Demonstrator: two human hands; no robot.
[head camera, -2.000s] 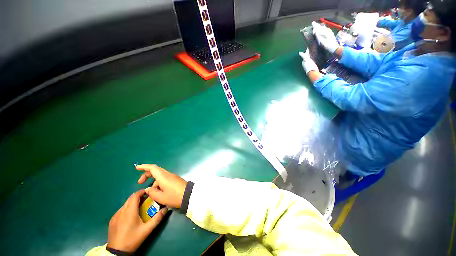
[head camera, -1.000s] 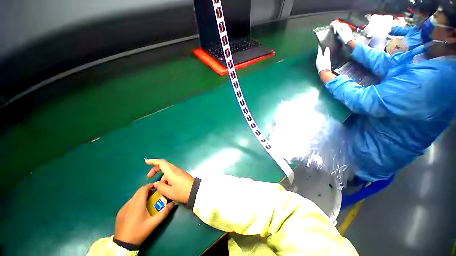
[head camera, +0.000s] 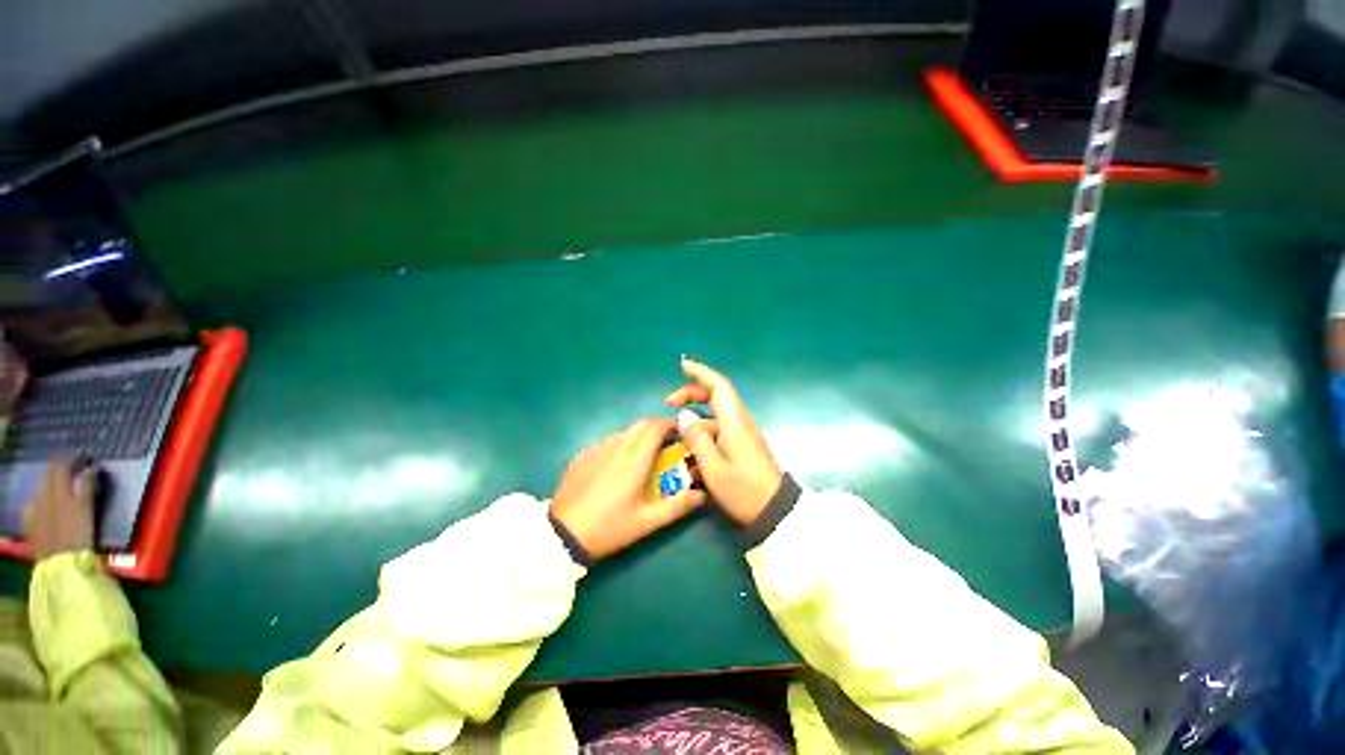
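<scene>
My left hand is bare and holds a small yellow piece between thumb and fingers above the green bench. A small blue label shows on the yellow piece. My right hand touches the yellow piece from the right, its thumb and lower fingers against my left fingertips. Its index finger points up and left, with a tiny speck at the tip that I cannot identify. The undersides of both hands are hidden.
A white label strip hangs at right beside crumpled clear film. An open laptop sits on a red-orange tray at the back right. At left, a neighbour's hand rests at another laptop on a red-orange tray.
The view has swung left, bringing the left laptop and a neighbour's arm into sight. The blue-smocked person at right is mostly out of view. My hands keep the same hold.
</scene>
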